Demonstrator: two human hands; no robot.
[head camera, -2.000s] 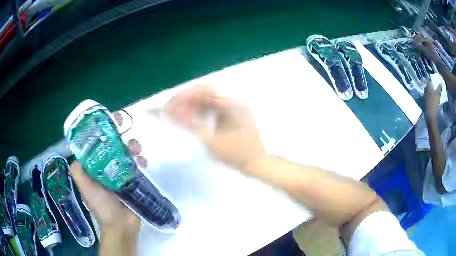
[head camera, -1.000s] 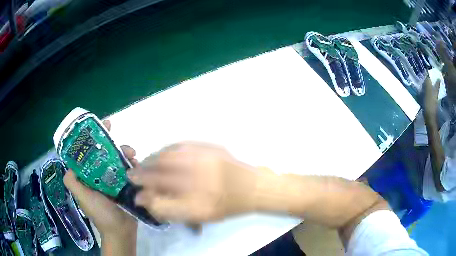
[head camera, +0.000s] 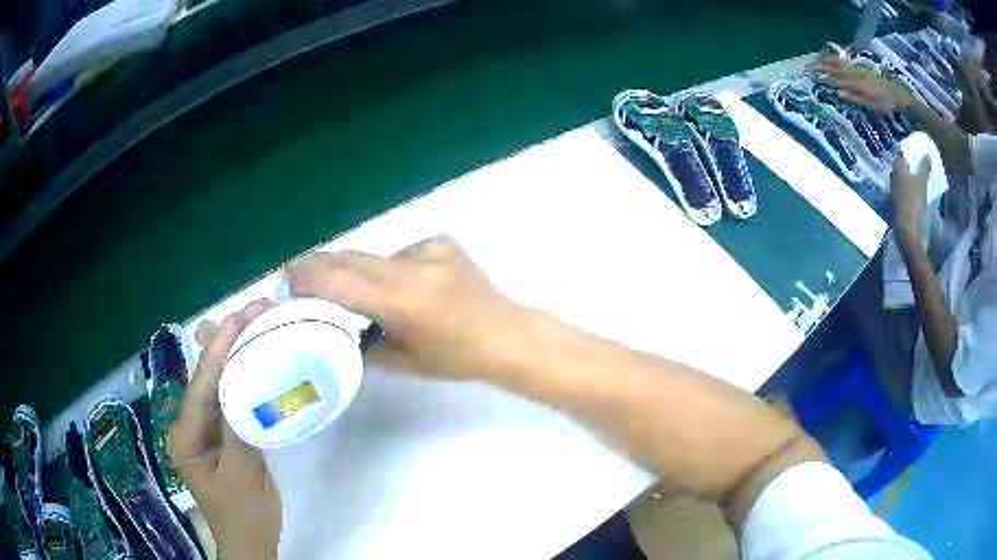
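The handheld device (head camera: 293, 377) is tilted so its white oval head end faces me. A small rectangular window in it looks yellow and blue. My left hand (head camera: 224, 427) holds the device from the left and below. My right hand (head camera: 421, 306) is at the device's upper right edge, fingers bent over its far side. A small dark thing shows under my right fingers; I cannot tell what it is. The green board and the handle are hidden behind the head end. The white work sheet (head camera: 525, 241) lies under both hands.
Open devices (head camera: 126, 459) lie in a row at the lower left. Two more (head camera: 689, 159) lie side by side at the right. A person's hand (head camera: 864, 85) reaches over further devices, and another hand holds a white piece. The dark green belt (head camera: 328, 142) runs behind; a blue stool (head camera: 864, 421) stands lower right.
The device has turned from board side up to head end facing me. My right hand has moved up from the handle to the head's edge. The view has shifted slightly.
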